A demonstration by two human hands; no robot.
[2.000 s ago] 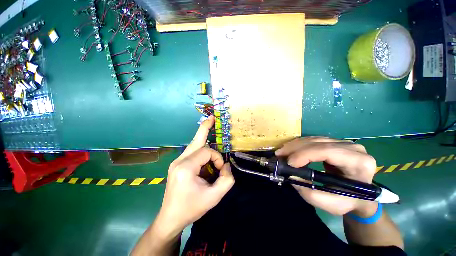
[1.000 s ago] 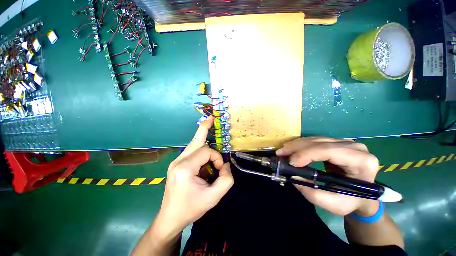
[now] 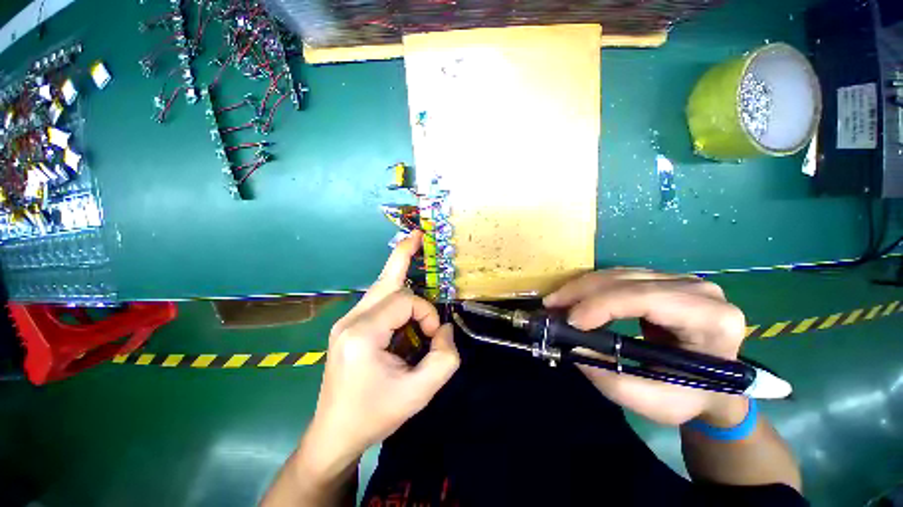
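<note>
My right hand [image 3: 653, 337] holds the black soldering iron [image 3: 634, 351], its white rear end to the right and its tip at the near end of the PCB strip. The PCB strip [image 3: 445, 238] lies along the left edge of the tan work board [image 3: 525, 149], with a yellow-green strip [image 3: 430, 259] beside it. My left hand [image 3: 381, 361] has its index finger against the strip's left side. Its thumb and another finger pinch something small near the iron's tip; a yellowish cell seems to show between the fingers, mostly hidden. A pouch cell [image 3: 398, 175] lies left of the board.
Wired PCB strips [image 3: 226, 149] lie at the upper left. A pile of cells [image 3: 40, 149] is on a clear blister tray [image 3: 59, 262] at far left. A yellow-green tin [image 3: 728, 104] and a black box [image 3: 856, 109] stand at right. Stacked trays [image 3: 495, 14] are behind the board.
The hands, iron and strip keep nearly the same places. The iron has shifted only very slightly, and the bench scene a little to the left.
</note>
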